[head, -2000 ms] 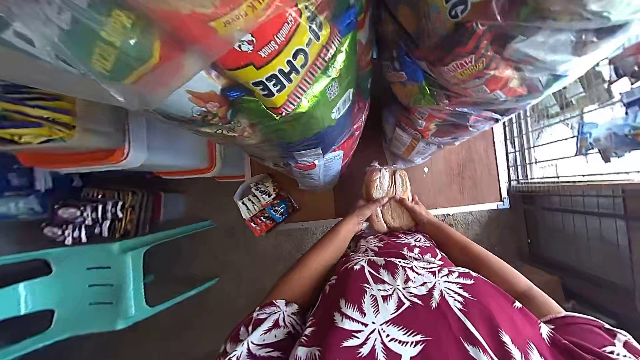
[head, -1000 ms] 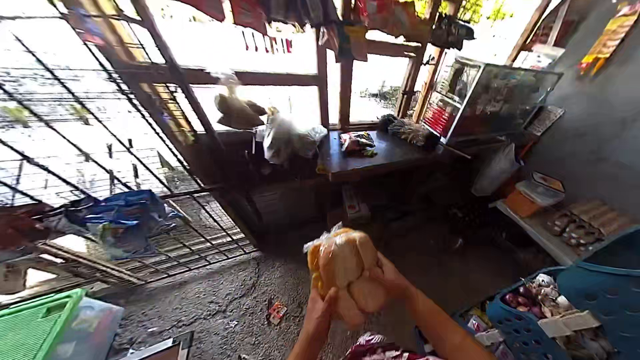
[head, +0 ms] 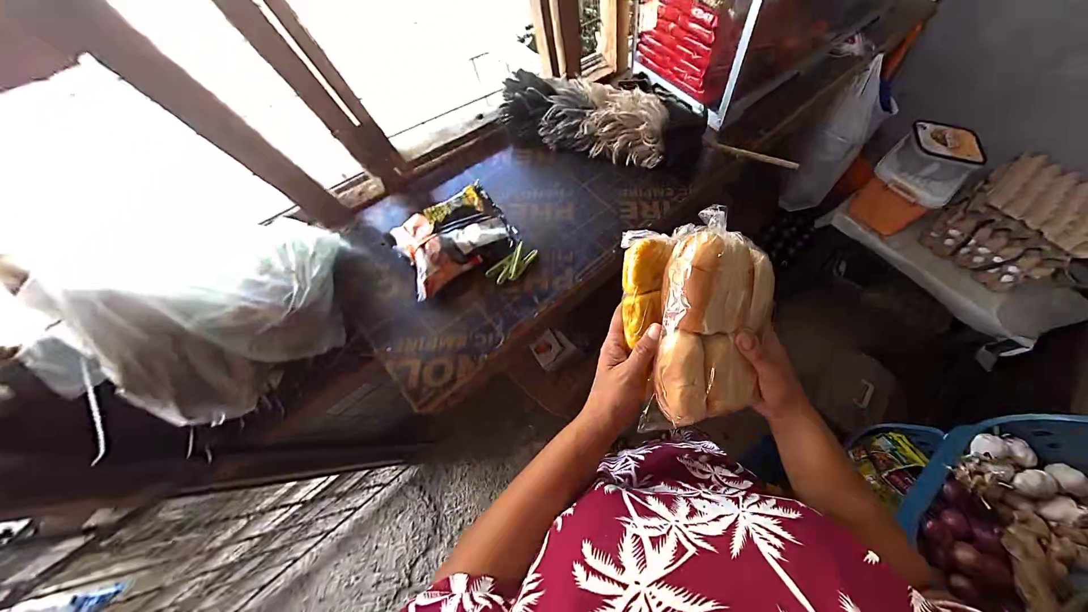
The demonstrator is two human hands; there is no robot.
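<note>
Two clear plastic packs are held together in front of my chest: bread rolls (head: 710, 327) and, at their left side, a pack of yellow-orange bread (head: 643, 285). My left hand (head: 625, 370) grips the packs from the left, its thumb on the bread rolls. On the right side, my right hand (head: 772, 370) presses its thumb against the same roll pack. Beyond them, a dark printed tabletop (head: 544, 229) carries a snack packet (head: 459, 238), some green pods (head: 512, 264) and a bundle of grey and beige fibrous strands (head: 603, 119).
A large translucent plastic bag (head: 229, 323) lies at the left by the window bars. At right, a shelf (head: 943, 263) holds a lidded plastic tub (head: 931, 166) and egg trays (head: 1041, 200). A blue basket (head: 922, 484) with garlic and red onions stands low at right.
The view has swung from hanging snack bags to the window table and come closer to it. Both hands keep hold of the bread packs throughout.
</note>
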